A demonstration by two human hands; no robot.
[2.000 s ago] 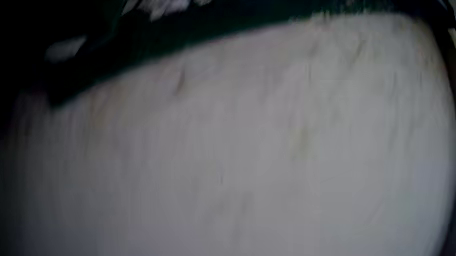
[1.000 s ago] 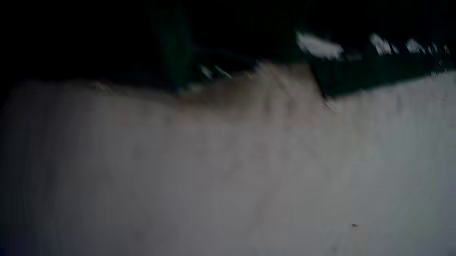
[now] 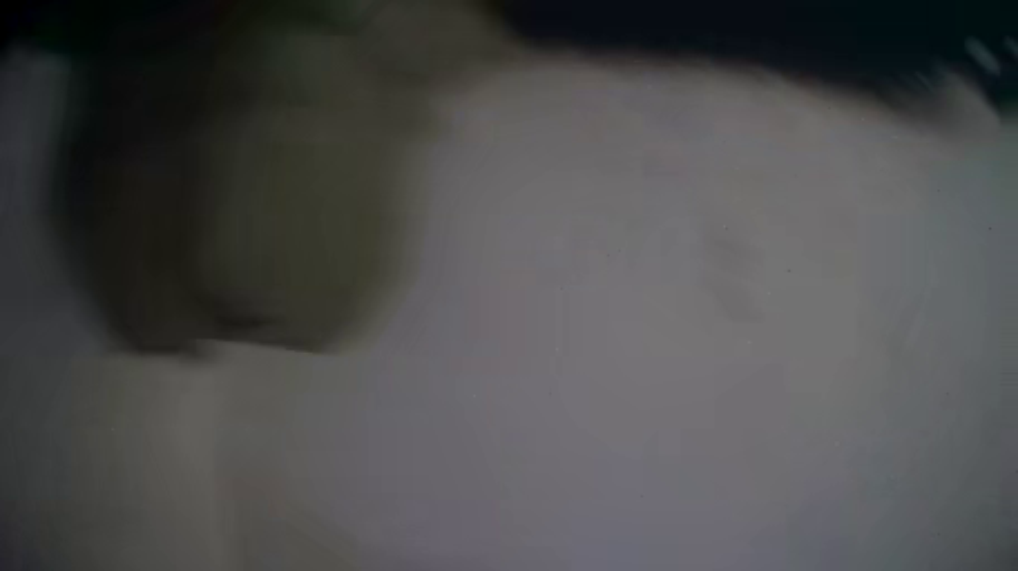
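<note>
Neither my left hand nor my right hand can be made out in the blurred, dim head view. A pale grey surface (image 3: 670,335), floor or wall, fills most of the view and has faint smudges and small specks. A dull olive-green rounded shape (image 3: 301,201) lies over it at the upper left. It may be a sack or cloth bundle; I cannot tell which. Its lower end is darker and blurred.
A dark area (image 3: 692,34) runs along the top edge, above the pale surface. Small whitish streaks (image 3: 985,56) show at the upper right. A paler greenish band (image 3: 123,457) lies below the olive shape at the lower left.
The olive-green shape has come into view at the upper left. The green edge with its dark corner has left the upper right, and the view has shifted along the pale surface.
</note>
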